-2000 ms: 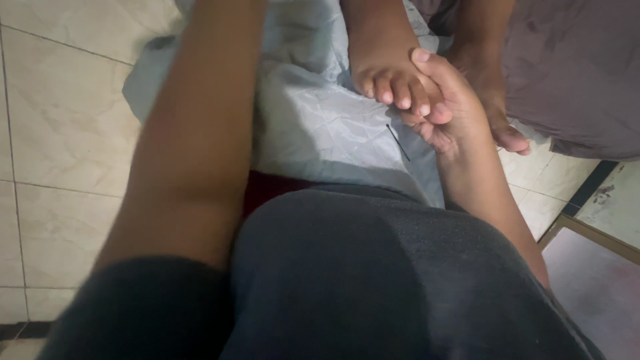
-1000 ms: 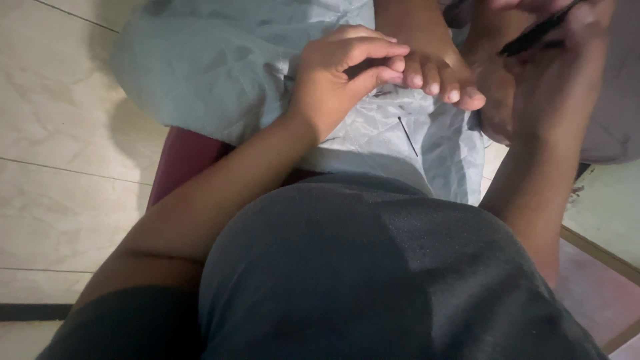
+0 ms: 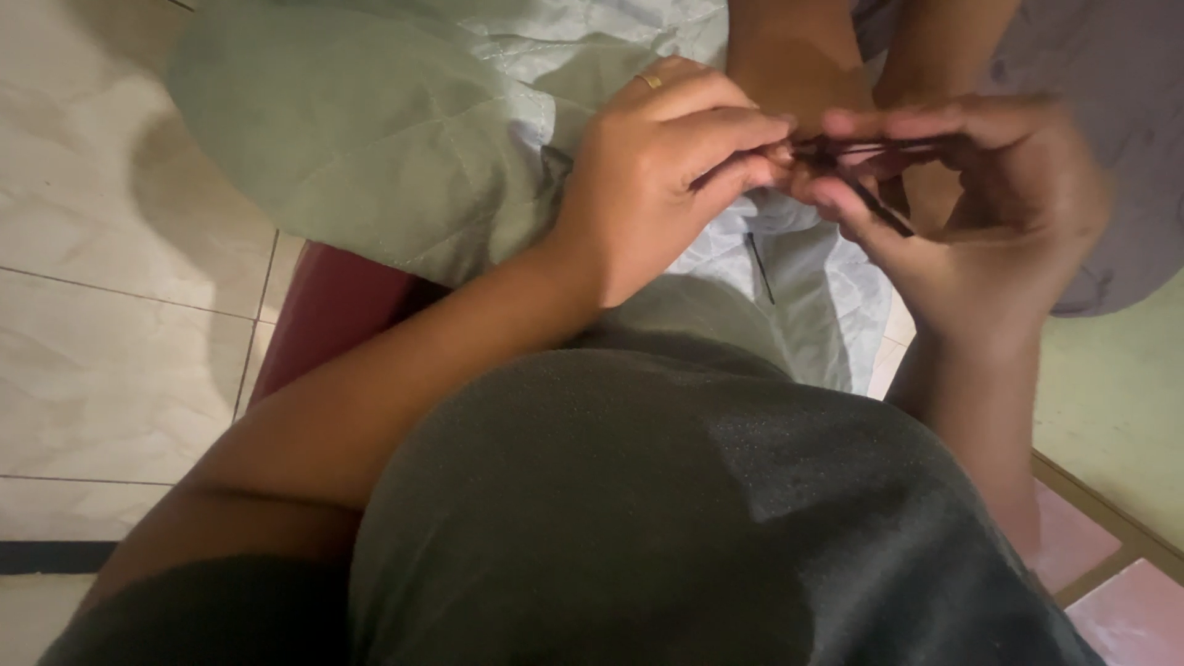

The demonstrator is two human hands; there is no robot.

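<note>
My left hand [image 3: 661,171], with a ring on one finger, has its thumb and forefinger pinched at the toes of another person's foot [image 3: 795,69]. Opposite it, my right hand [image 3: 990,203] grips a dark, slim hand tool [image 3: 869,199] with two handles, its tip at the same toes. Blur and my fingers hide the tool's exact kind and most of the toes. Below the foot, a thin black stick-like object [image 3: 760,268] lies on the pale quilted cloth [image 3: 832,305] over my lap.
The person's other leg [image 3: 943,55] is behind my right hand, beside purplish-grey fabric [image 3: 1110,139]. A dark red surface [image 3: 324,314] shows under the cloth at left. Tiled floor [image 3: 120,370] lies to the left, and a brown-edged pinkish surface [image 3: 1124,601] at lower right.
Two seconds ago my right hand held the foot's toes; one second ago it was farther right with the dark tool. Now the tool is at the toes, where my left hand has stayed since one second ago.
</note>
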